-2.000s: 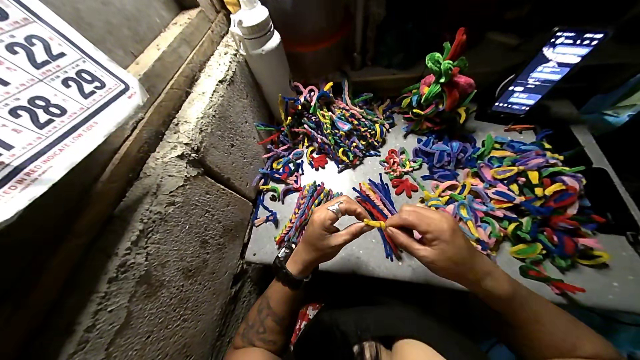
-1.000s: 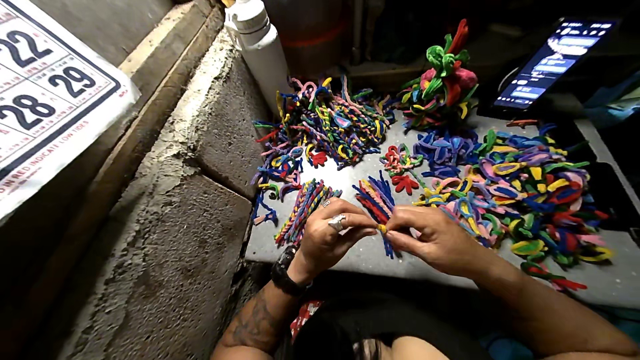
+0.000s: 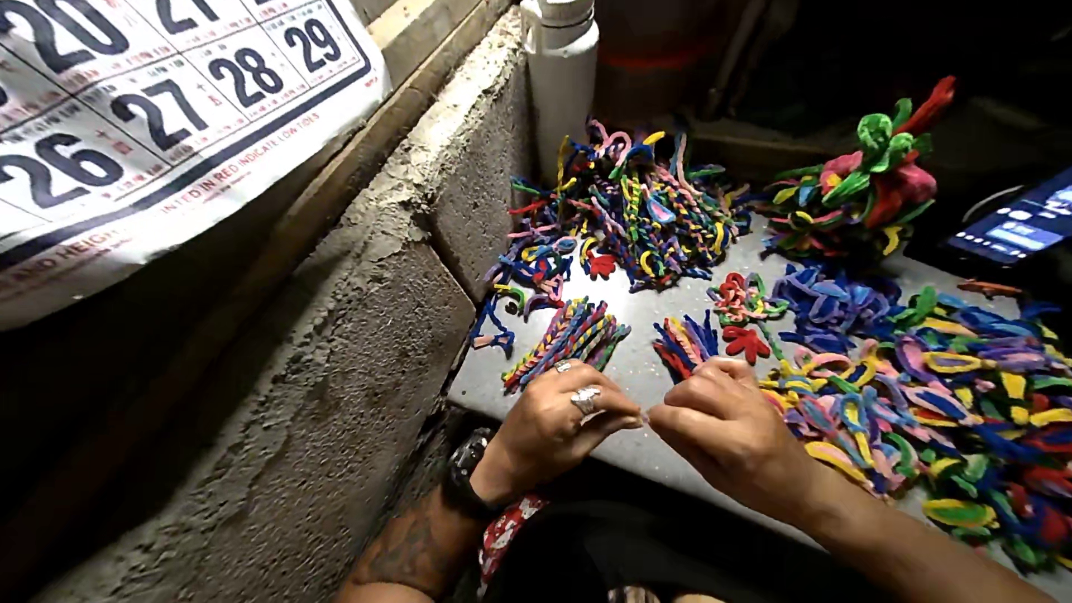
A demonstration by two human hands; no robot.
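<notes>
My left hand (image 3: 574, 414), with rings and a wristwatch, pinches thumb and finger together above the table's front edge. My right hand (image 3: 712, 414) is pinched right beside it, the fingertips almost meeting. What lies between the fingertips is too small to make out. Just behind my left hand is a row of braided fuzzy strips (image 3: 569, 335). A bundle of straight fuzzy strips (image 3: 687, 339), blue, red, pink and yellow, lies behind my right hand. Red flower-like shapes (image 3: 745, 343) sit past that bundle. Looped multicoloured fuzzy pieces (image 3: 871, 410) spread to the right of my right hand.
A large tangled pile of braided strips (image 3: 653, 209) lies at the back, beside a white bottle (image 3: 563, 84). Farther right stand a bouquet-like fuzzy piece (image 3: 879, 180) and a lit phone (image 3: 1017, 222). A concrete block wall (image 3: 335, 402) and a calendar (image 3: 184, 109) border the left.
The yellow piece seen between my fingertips in the earlier frames no longer shows there. Both hands stay close together at the table's front. The view has shifted towards the calendar.
</notes>
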